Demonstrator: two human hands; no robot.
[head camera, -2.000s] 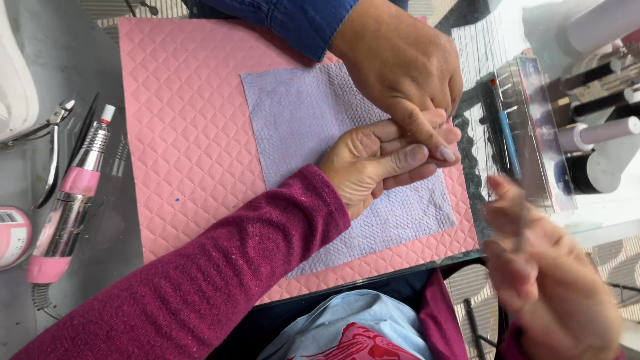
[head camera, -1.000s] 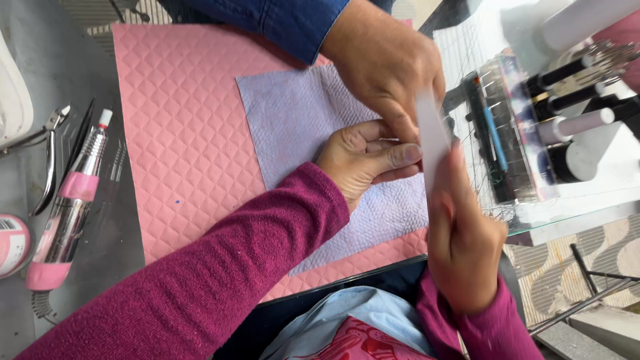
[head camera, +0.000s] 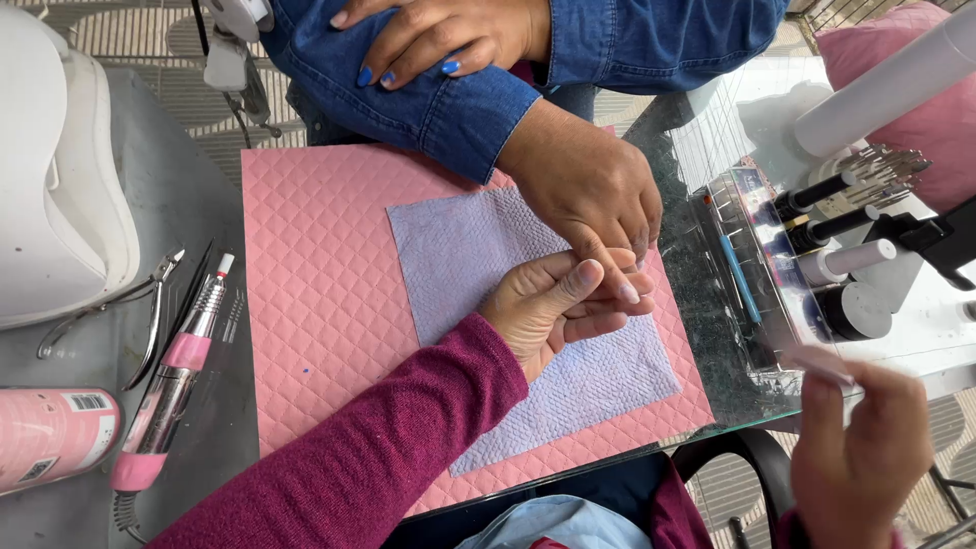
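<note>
My left hand (head camera: 545, 305) holds the fingers of another person's hand (head camera: 587, 179) over a lavender textured paper towel (head camera: 457, 263). That person's index finger lies across my fingers, its nail whitish. Off to the right, past the table edge, my right hand (head camera: 854, 435) grips a pale nail file (head camera: 820, 364), slightly blurred and apart from the other hand. The person's second hand (head camera: 457, 34), with blue polish on several nails, rests on their denim sleeve. Under the towel lies a pink quilted mat (head camera: 320, 305).
An electric nail drill (head camera: 171, 389), cuticle nippers (head camera: 156, 313), a pink container (head camera: 57, 438) and a white device (head camera: 53, 168) are at left. To the right are a clear organizer (head camera: 751, 267), black-capped bottles (head camera: 816, 194), a black jar (head camera: 854, 311) and a white cylinder (head camera: 892, 76).
The nail file, held upright at the person's fingers a second ago, has moved away to the right with my right hand. The person's other hand has come into view. My left hand keeps its hold.
</note>
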